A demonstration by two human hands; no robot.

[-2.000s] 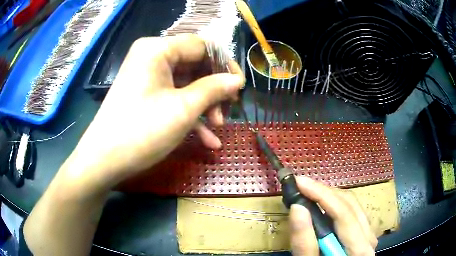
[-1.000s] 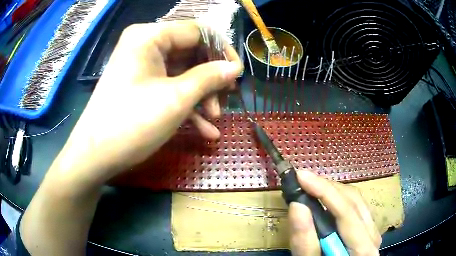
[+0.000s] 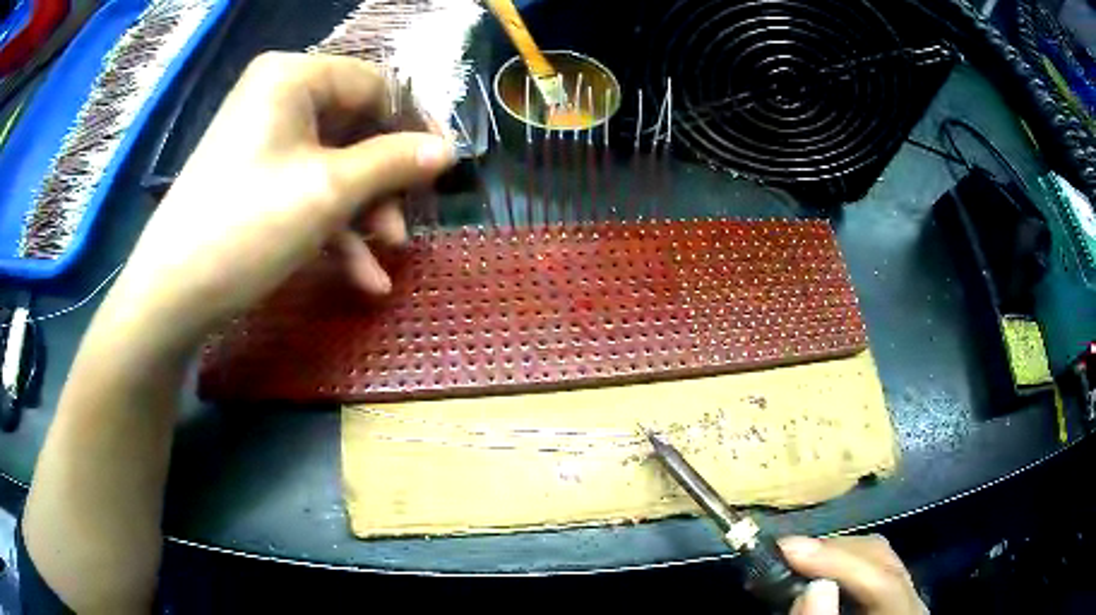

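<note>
My left hand (image 3: 319, 180) pinches a bunch of thin lead wires (image 3: 397, 94) with whitish ends, over the board's left part. The long red-brown board (image 3: 577, 300) has rows of silvery dots. Several leads (image 3: 565, 156) stand up along its far edge. My right hand (image 3: 859, 574), cut off by the bottom edge, holds the soldering iron (image 3: 709, 499) like a pen. The iron's tip is at the end of thin silvery solder wires (image 3: 529, 441) lying on the tan cardboard pad (image 3: 457, 487) in front of the board.
A blue tray (image 3: 72, 234) and a black tray (image 3: 222, 102) with leads are at the upper left. A metal flux cup (image 3: 559, 90) holds an orange-handled brush (image 3: 523, 36). A round-grille black fan (image 3: 781, 90) is behind. A black stand (image 3: 980, 258) with a yellow sponge (image 3: 1024, 351) is at the right.
The iron's tip has left the board's far edge and moved down to the solder wires on the cardboard. The view has shifted, so the board sits further left. My left hand still holds the leads.
</note>
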